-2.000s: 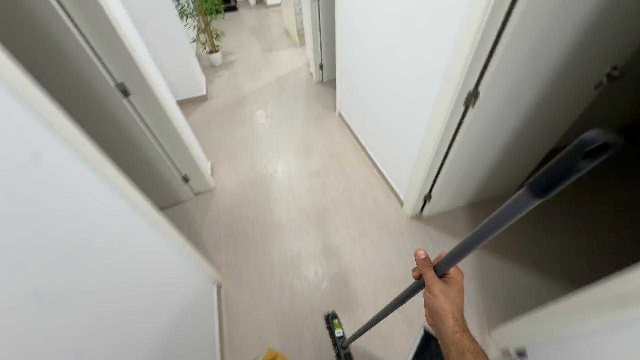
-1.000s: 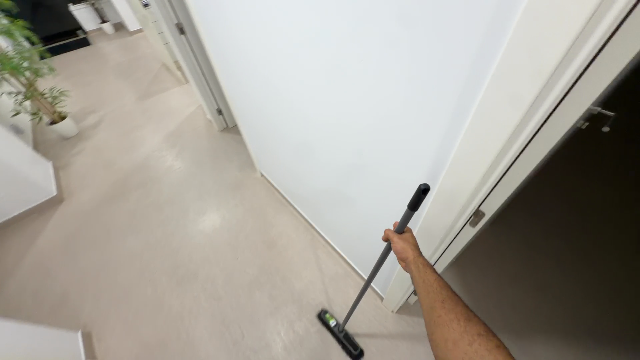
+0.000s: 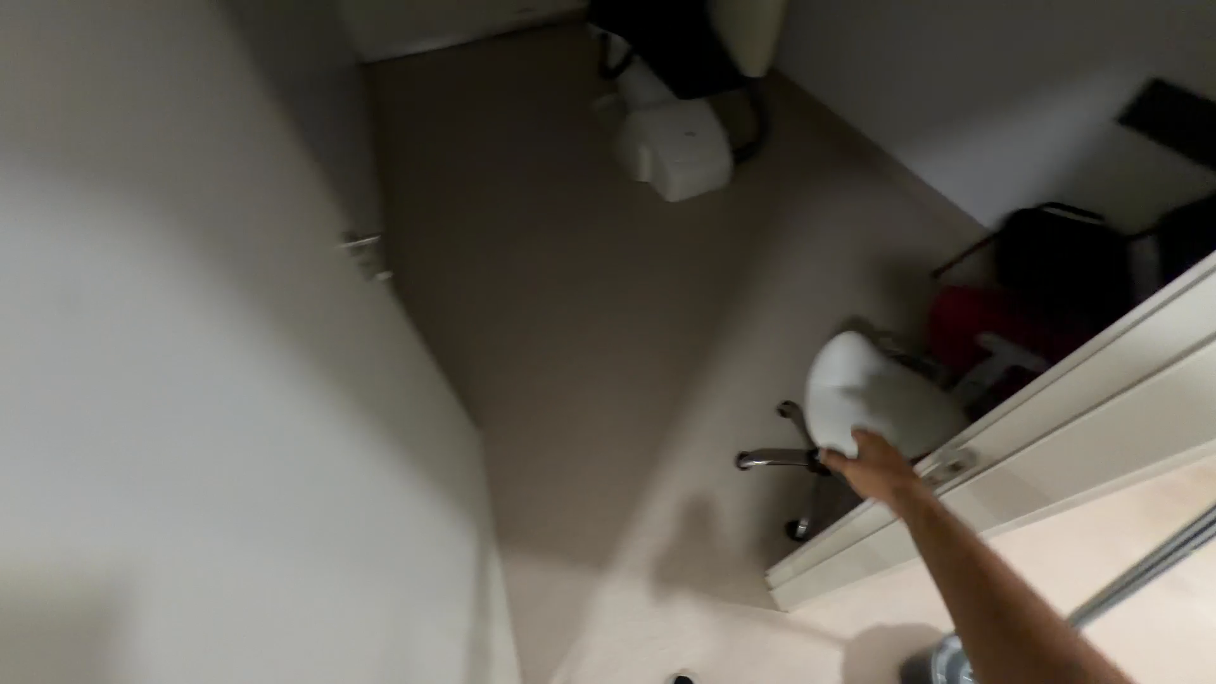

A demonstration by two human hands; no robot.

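My right hand [image 3: 866, 464] reaches in from the lower right, past the white door frame [image 3: 1045, 432]. Its fingers look parted, and no held object shows in it. Just beyond the fingertips, in line with them, is a white stool seat [image 3: 879, 394]; touch cannot be told. Under the seat are metal legs [image 3: 774, 459] with castors. A metal strike plate [image 3: 948, 466] on the frame lies beside my wrist. At the right edge, a grey pole [image 3: 1145, 565] runs behind my forearm. My left hand is out of view.
An open white door [image 3: 237, 380] with a metal handle [image 3: 369, 255] fills the left. In the dim room stand a white-based piece of equipment [image 3: 679, 147] and, at right, a black seat or bag [image 3: 1059, 252] near a red item [image 3: 978, 328]. A round grey container [image 3: 950, 660] is at the bottom.
The view has swung from the hallway to the dark doorway. My right hand held the broom's grey handle in both earlier frames; now it is off it and extended at the frame.
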